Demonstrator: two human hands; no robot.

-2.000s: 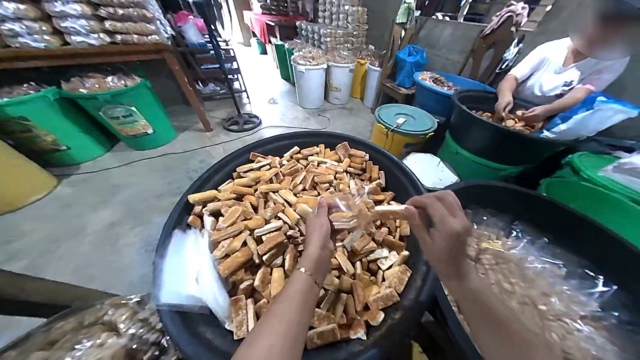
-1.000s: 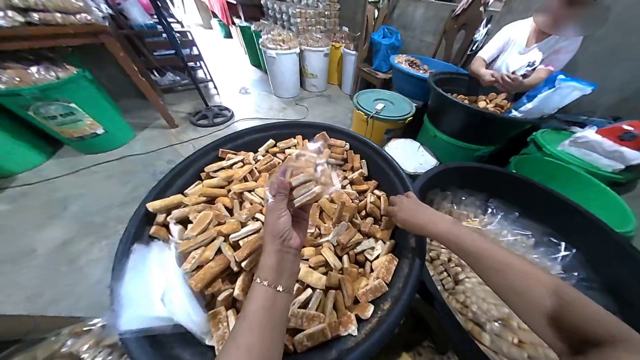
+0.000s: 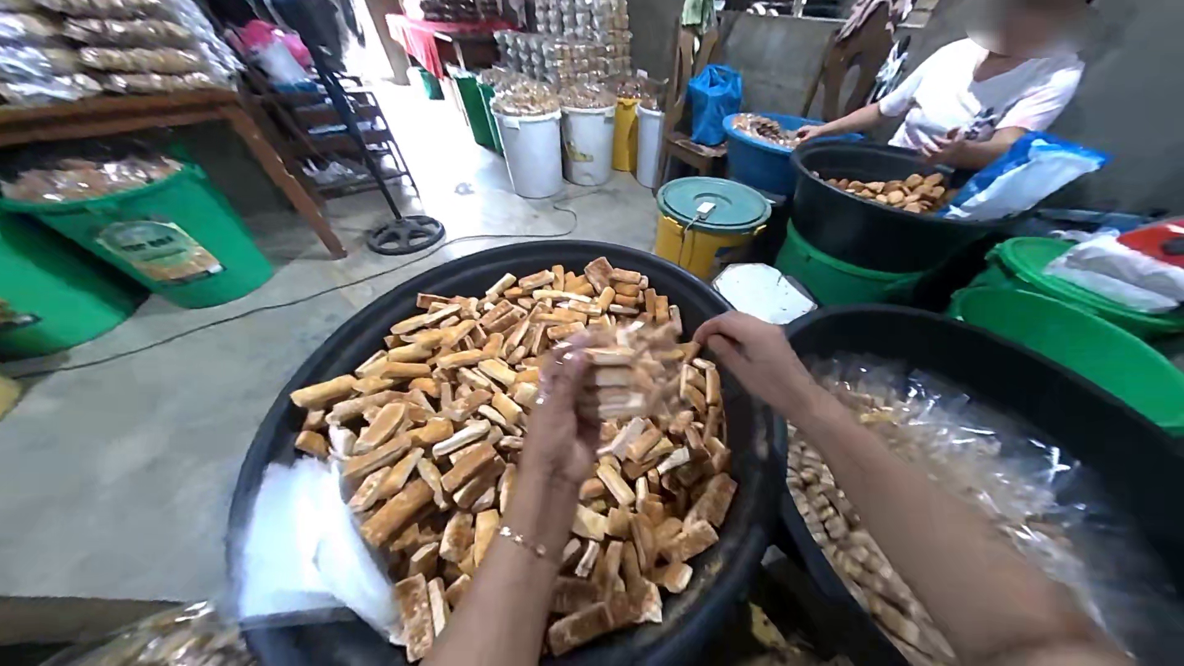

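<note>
A round black tub point(image 3: 305, 370) in front of me is heaped with browned bread sticks point(image 3: 462, 398). Above the heap, my left hand point(image 3: 560, 416) holds a clear plastic bag point(image 3: 634, 365) with several sticks in it; the bag is blurred. My right hand point(image 3: 754, 356) is at the tub's right side, beside the bag, its thumb and fingertips together at what looks like a stick's end; the exact grip is unclear. A stack of clear plastic bags point(image 3: 301, 546) lies at the tub's left edge. A second black tub point(image 3: 925, 324) to the right contains filled, shiny plastic packs point(image 3: 925, 425).
A person point(image 3: 985, 92) works over another black tub point(image 3: 860, 227) at the upper right. A yellow bucket with a teal lid point(image 3: 712, 203) stands beyond my tub. Green bins point(image 3: 194, 250) are under a wooden table point(image 3: 139, 109) at left. A cable point(image 3: 277, 303) crosses the floor.
Two seconds ago my right hand was raised at the bag with a stick; one second ago it was down at the tub's right side. My left hand has kept the bag. The co-worker's hands have moved apart.
</note>
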